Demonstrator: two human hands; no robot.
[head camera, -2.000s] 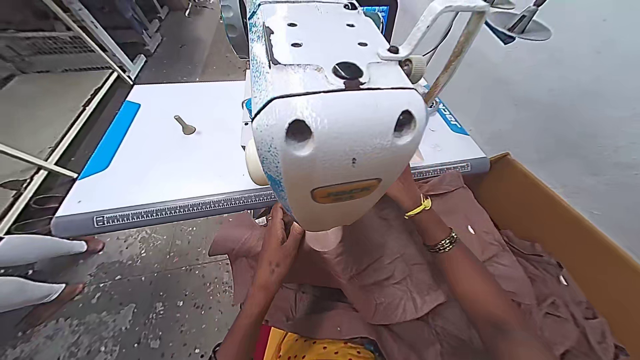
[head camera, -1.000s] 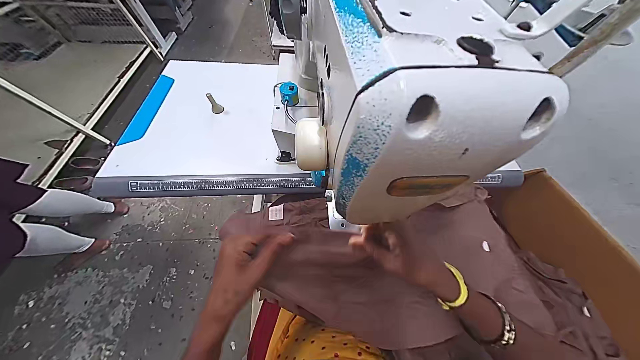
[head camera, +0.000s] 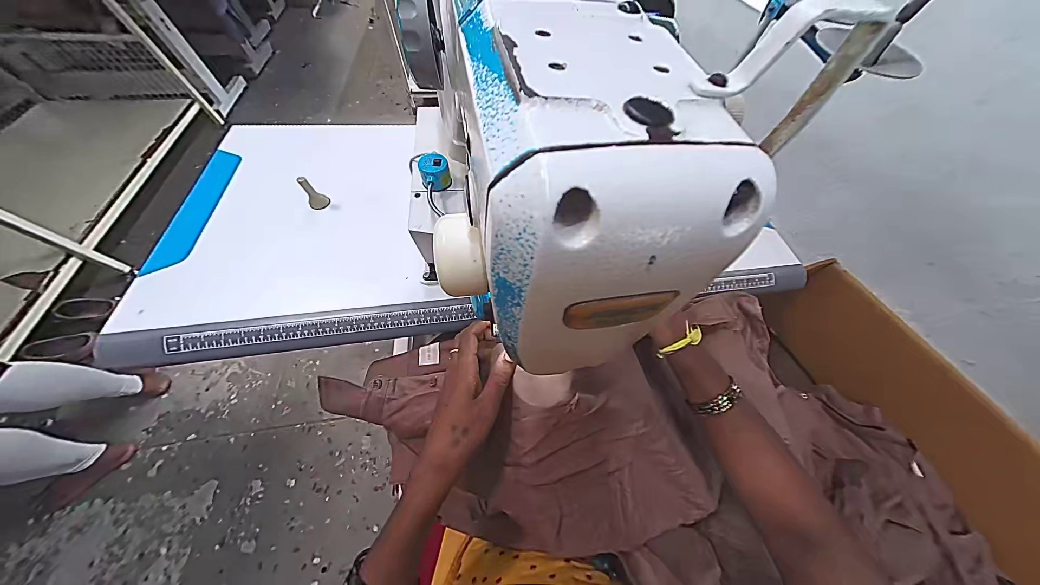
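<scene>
The white head of an industrial sewing machine (head camera: 626, 244) fills the middle of the view and hides its needle area. A brown cloth garment (head camera: 601, 463) with a collar or band and a small white label hangs from under it over my lap. My left hand (head camera: 475, 390) lies on the garment at the left of the machine head, fingers up by its lower edge; whether it grips the cloth is unclear. My right hand (head camera: 670, 329), with a yellow band and a bracelet at the wrist, reaches behind the head's right side beside the cloth, its fingers mostly hidden.
The white machine table (head camera: 268, 268) bears a measuring scale along its front edge and a small spoon-shaped object (head camera: 314, 194). A cardboard box wall (head camera: 918, 366) stands at the right, with more brown cloth beside it. Another person's legs (head camera: 65, 414) are at the left.
My left hand has moved up beside the machine head from lower on the cloth. My right hand has gone from the front of the cloth to behind the head's right side. The view has shifted.
</scene>
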